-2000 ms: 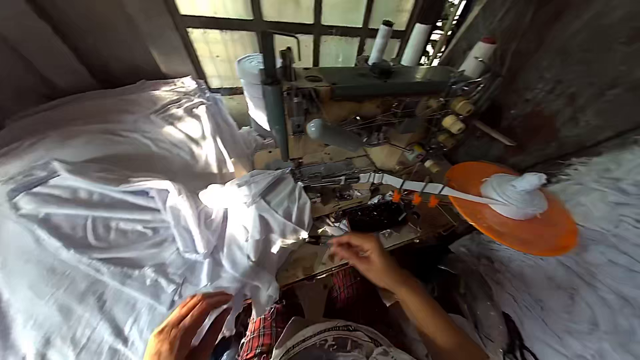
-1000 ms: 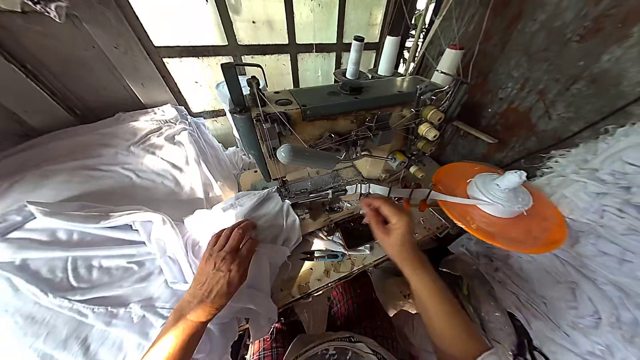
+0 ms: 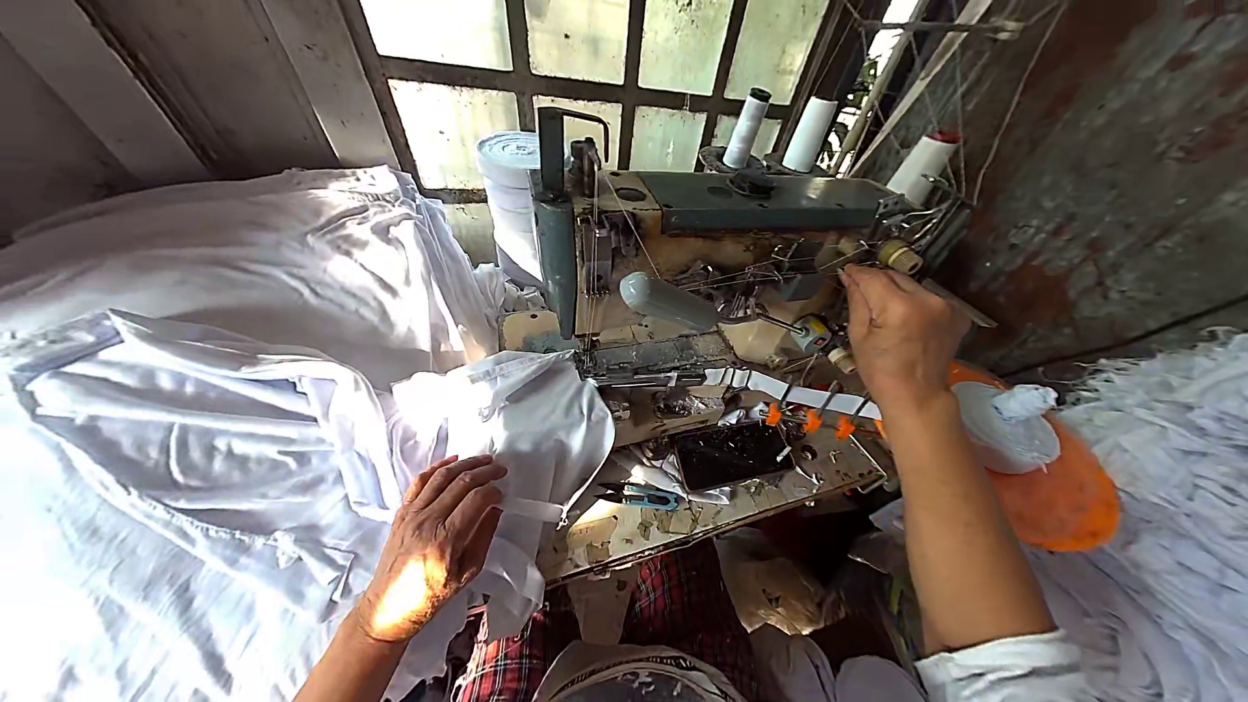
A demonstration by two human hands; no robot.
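Observation:
My left hand [image 3: 444,526] lies with fingers slightly spread on white knit fabric [image 3: 531,419], which reaches up to the needle area of an industrial sewing machine [image 3: 770,205]. My right hand [image 3: 902,327] is raised at the machine's right end, its thumb and forefinger pinched together by the threads near a cream tension knob [image 3: 899,256]; whether they grip a thread cannot be told. A white tape [image 3: 809,395] runs from the orange disc [image 3: 1068,497] past orange clips [image 3: 812,421] to the machine. My right forearm covers part of the disc.
Blue thread snips [image 3: 648,497] and a dark phone-like slab [image 3: 731,455] lie on the worn machine table [image 3: 595,546]. White thread cones [image 3: 809,135] stand behind the machine. A large pile of white fabric [image 3: 244,253] is at left, white cloth scraps [image 3: 1170,468] at right.
My right hand has moved up from beside the white tape to the threads by the tension knobs. My left hand has moved lower on the white fabric.

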